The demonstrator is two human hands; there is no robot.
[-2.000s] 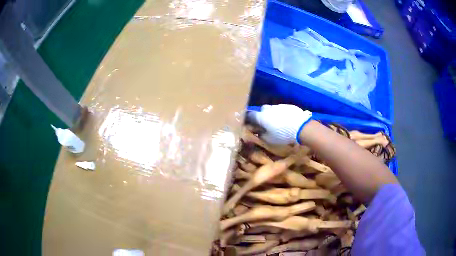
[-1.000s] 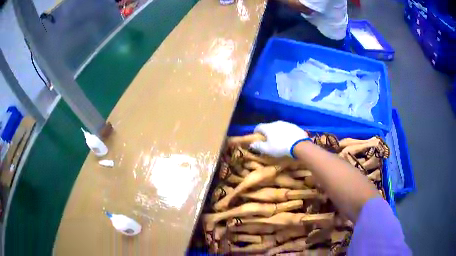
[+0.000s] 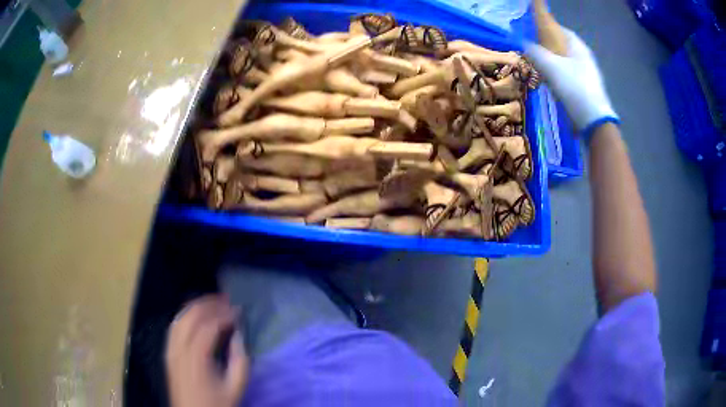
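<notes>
My right hand (image 3: 571,78), in a white knit glove with a blue wrist edge, is raised at the upper right, beyond the crate's right corner. It is closed on a tan figurine leg (image 3: 548,28), which runs out of the top of the picture. The blue crate (image 3: 350,235) below and left of it is heaped with tan legs (image 3: 298,159) with dark-strapped feet. My left hand (image 3: 199,350), bare and with a dark band at the wrist, is low on the left by the tabletop's edge. It is badly blurred, and its fingers and any held thing cannot be made out.
The tan tabletop (image 3: 95,246) bears a white squeeze bottle with a blue tip (image 3: 72,155). A second white bottle (image 3: 52,45) and a small white piece (image 3: 62,70) are near the metal post. Another crate holds pale plastic (image 3: 497,9). Yellow-black floor tape (image 3: 471,318) runs below the crates.
The view has swung right and down. My right hand has left the heap with a leg in it and moved to the crate's far right. My left hand has come into view.
</notes>
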